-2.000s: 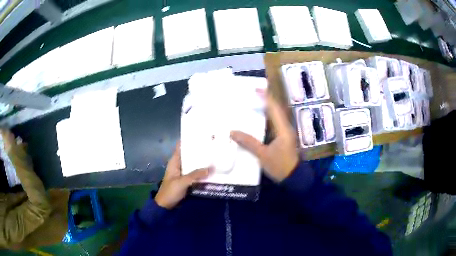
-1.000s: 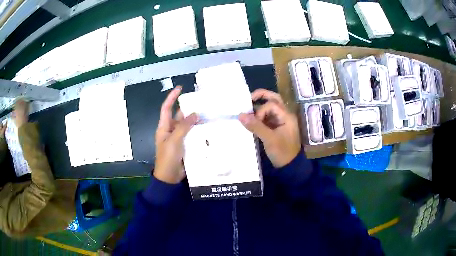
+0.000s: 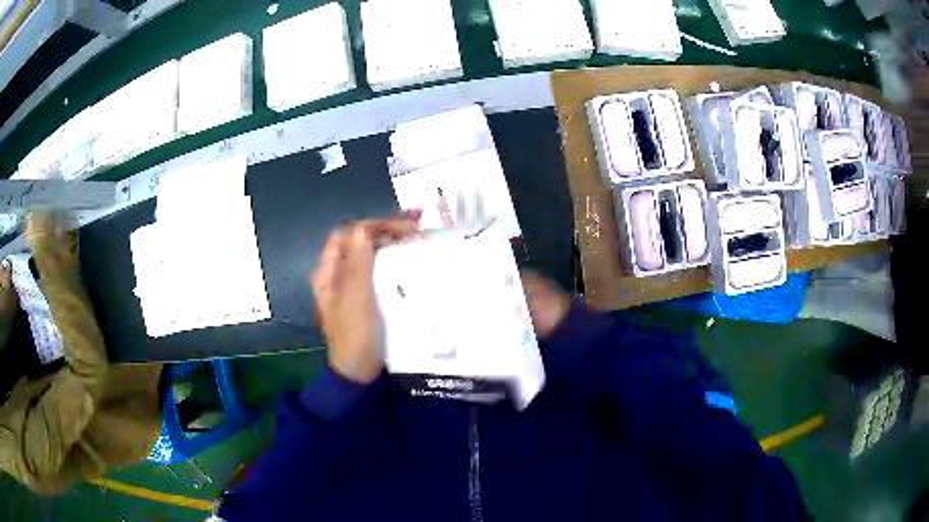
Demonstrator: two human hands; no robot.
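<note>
A white retail box (image 3: 453,306) with a black lettered band at its near end is in front of me, slightly tilted. Another white box or carton (image 3: 448,153) lies beyond it on the bench, partly covered by it. My left hand (image 3: 351,291) grips the box's left side, fingers over its far end. My right hand (image 3: 545,304) is blurred at the box's right side, partly hidden; whether it grips the box I cannot tell. Inner trays (image 3: 664,228) with pale pink units and dark bundles sit at the right.
Flat white cartons (image 3: 199,267) lie on the black bench at left. White closed boxes (image 3: 308,57) line the green belt. Brown cardboard (image 3: 601,288) lies under the trays. Another person's arm (image 3: 79,306) is at far left. Blue stools show below the bench.
My right hand has moved down from the box's far end to its right side, and my left hand has turned. The box has tilted, showing its right side.
</note>
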